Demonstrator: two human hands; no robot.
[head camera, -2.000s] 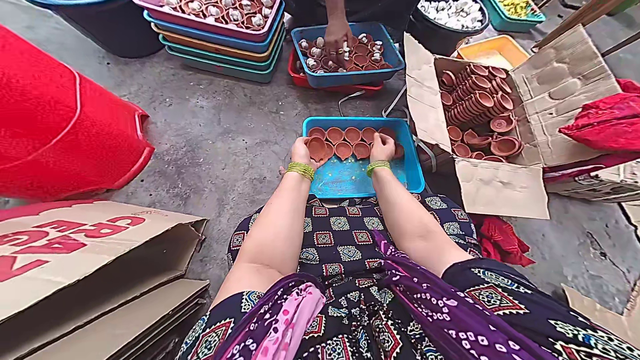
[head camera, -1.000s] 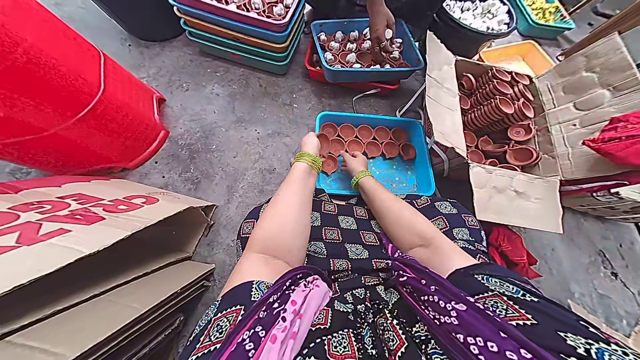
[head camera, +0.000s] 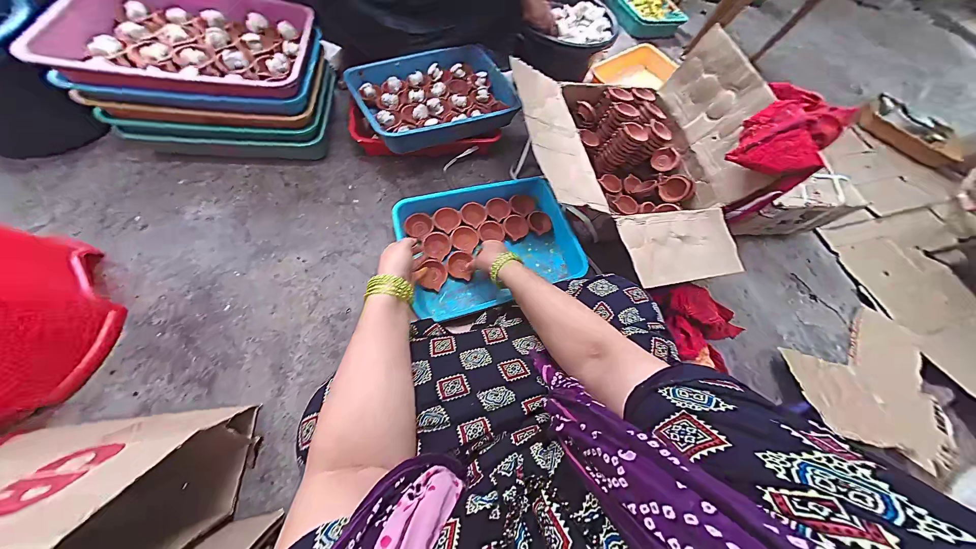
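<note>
Two rows of small clay lamp cups fill the upper part of a blue plastic tray in front of my knees. Below them, two more cups begin a third row. My left hand is at the tray's left side, its fingers on the left cup of that row. My right hand has its fingertips on the cup beside it. To the right, an open cardboard box holds stacked clay cups.
Stacked trays stand at upper left, the top one with white-filled cups. A blue tray of similar cups rests on a red one. A co-worker's hand is by a tub of white lumps. Cardboard lies lower left.
Two cups now sit in a third row, where one sat at the left a second ago. The co-worker's hand has moved from the filled tray to the tub. The view has shifted right.
</note>
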